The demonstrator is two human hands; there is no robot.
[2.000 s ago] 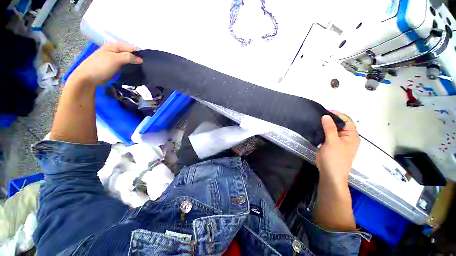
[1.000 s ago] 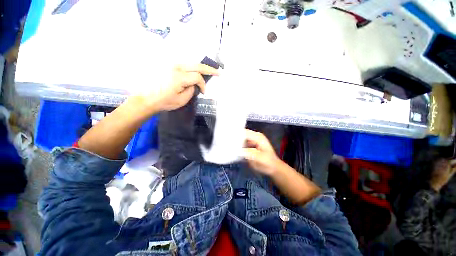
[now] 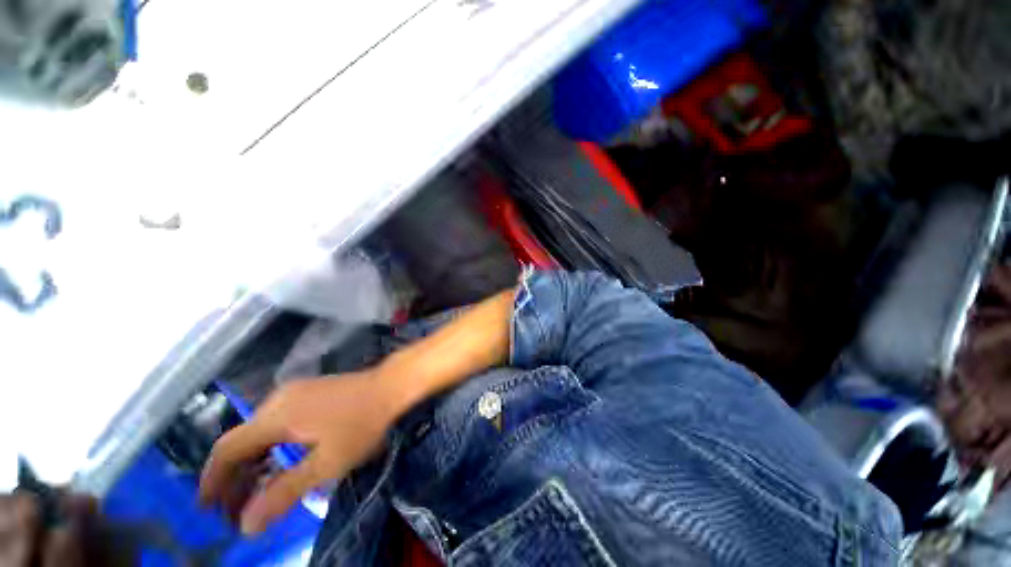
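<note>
My right hand (image 3: 316, 437) is blurred, with its fingers apart and pointing down-left over the blue bin (image 3: 166, 504). I see nothing held in it. A blurred brownish shape lies at the lower left corner; I cannot tell whether it is my left hand. A blurred whitish piece (image 3: 333, 286) lies over the front edge of the white table (image 3: 277, 222). A grey piece hangs below it. The dark band cannot be made out for sure.
Narrow frayed denim scraps (image 3: 28, 255) lie on the table at left. A blurred grey machine part (image 3: 61, 44) is at top left. Another blue bin (image 3: 654, 66) and a red object (image 3: 737, 105) are beyond the table edge. A grey chair-like object (image 3: 931, 277) stands at right.
The view has turned to the right, so the table now slants across the upper left. My right hand has left the pale piece and moved left over the bin. The dark band is no longer clearly visible.
</note>
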